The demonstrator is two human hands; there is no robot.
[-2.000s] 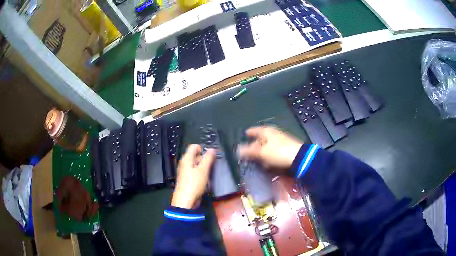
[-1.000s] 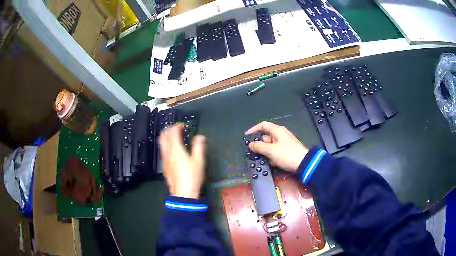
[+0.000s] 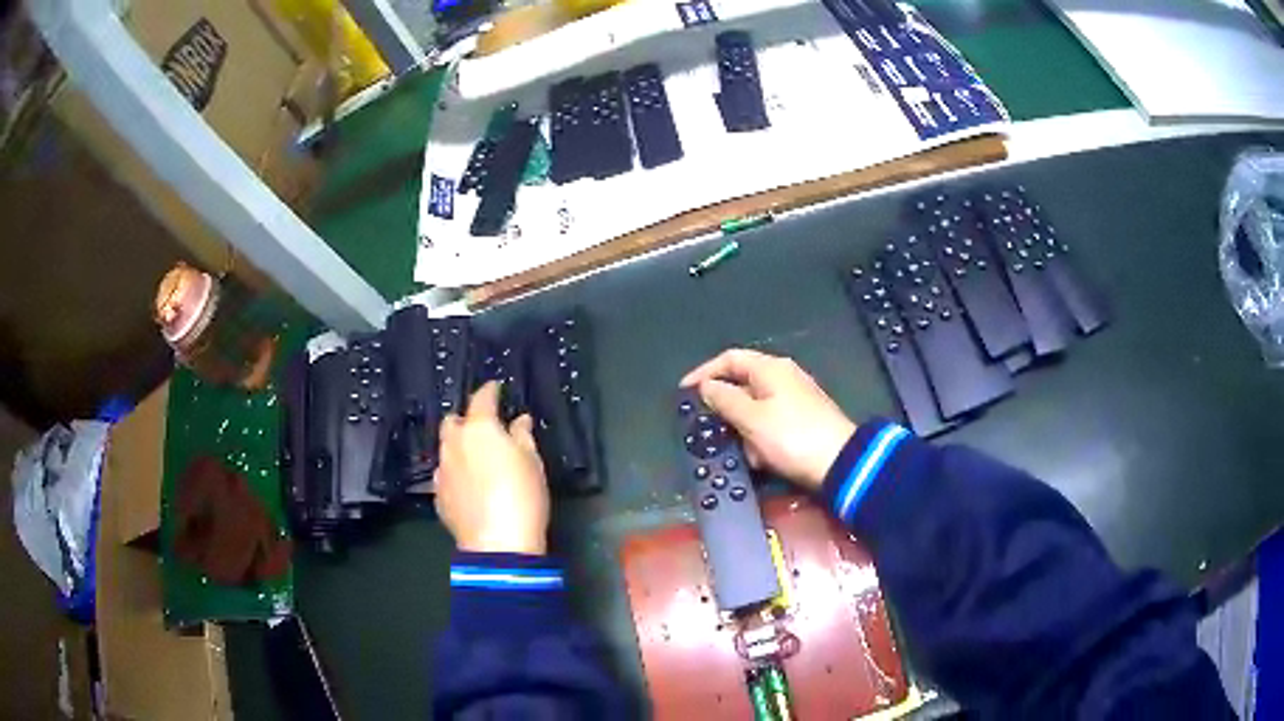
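A black remote control (image 3: 739, 540) lies buttons up on the reddish-brown test fixture (image 3: 676, 606), its upper end over the mat. My right hand (image 3: 772, 411) grips the upper end of this remote between thumb and fingers. My left hand (image 3: 490, 479) is at the right part of the row of dark remotes (image 3: 363, 423), fingertips on or just over one of them; whether it grips one cannot be told. Green batteries (image 3: 768, 693) show at the fixture's near end.
A fanned pile of remotes (image 3: 972, 303) lies at right. Behind are loose green batteries (image 3: 715, 258) and a printed cardboard sheet (image 3: 606, 218) bearing several remotes. A clear bag (image 3: 1256, 261) is far right; a brown cloth (image 3: 223, 521) and lidded jar (image 3: 190, 307) are left.
A remote that was in my left hand is gone from it, and that hand has moved left to the row. The remote in my right hand has come down onto the fixture. Remotes at the row's right end have shifted.
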